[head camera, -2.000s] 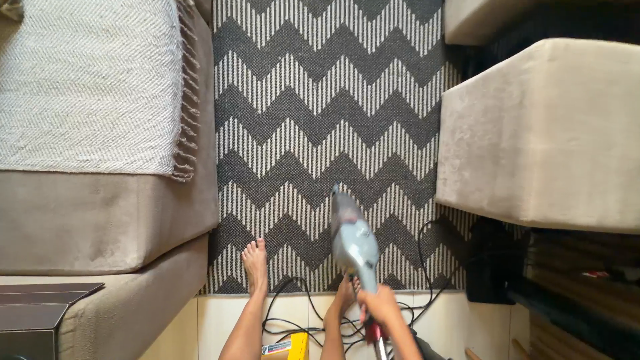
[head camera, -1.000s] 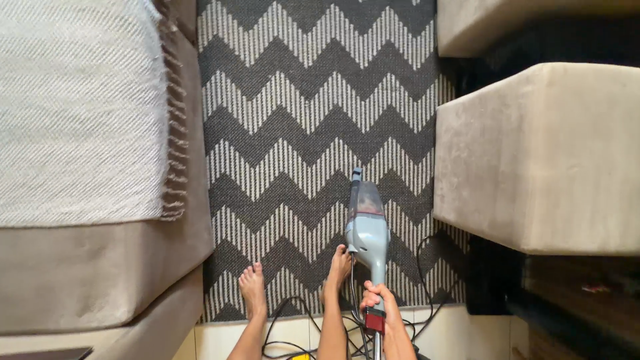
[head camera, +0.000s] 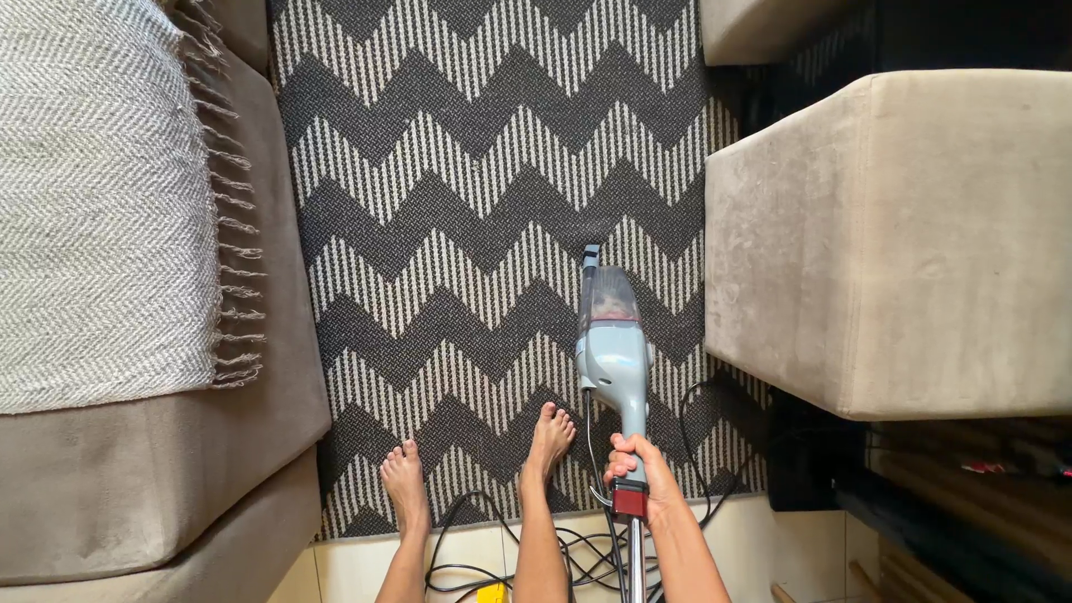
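Observation:
My right hand is closed around the grey handle of a stick vacuum cleaner, just above its red collar and metal tube. The vacuum has a clear dust cup with some debris visible inside, and its narrow nozzle points forward over a dark grey and cream zigzag rug. Whether the nozzle touches the rug cannot be told. A black power cord lies in loops by my bare feet. My left hand is out of view.
On the left stands a taupe sofa with a fringed woven throw. Beige upholstered seats border the rug on the right. Pale floor tiles and part of a yellow object show at the bottom.
Two seconds ago the vacuum was tilted and blurred; it now points straight forward. My right foot, beside the vacuum, has stepped forward onto the rug. My right hand has kept its hold.

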